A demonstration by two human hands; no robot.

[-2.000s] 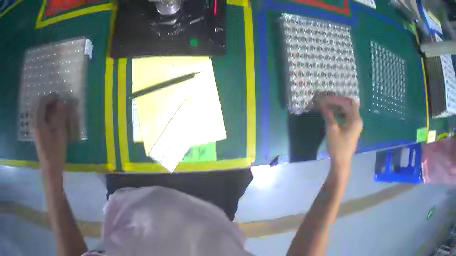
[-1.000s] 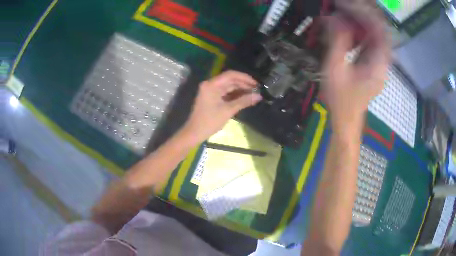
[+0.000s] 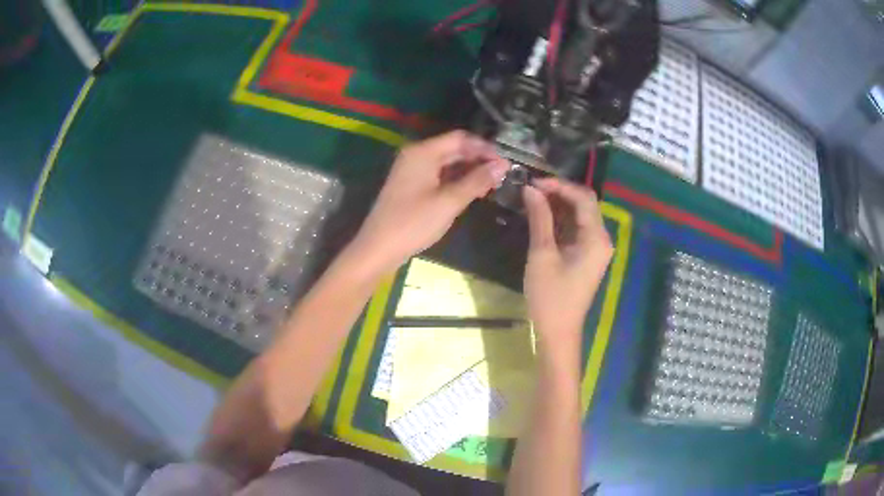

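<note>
The black toggle press or test fixture (image 3: 572, 77) stands at the top centre, with metal parts at its front. A small round component (image 3: 518, 175) shows low at the fixture front, between my fingertips. My left hand (image 3: 431, 189) has thumb and index finger closed at its left side. My right hand (image 3: 567, 232) has its fingertips at its right side. Whether the component is seated in the nest or held clear of it cannot be told.
The left blister tray (image 3: 242, 232) lies left. The right blister tray (image 3: 715, 339) and a thin blister tray (image 3: 810, 373) lie right. White part trays (image 3: 761, 145) are behind right. Yellow paper (image 3: 456, 358), a pen (image 3: 456, 322) and a printed sheet (image 3: 441, 417) lie before the fixture.
My right hand has come down from the upper part of the fixture to its low front, beside my left hand. My left hand stays at the fixture front. The camera view has shifted.
</note>
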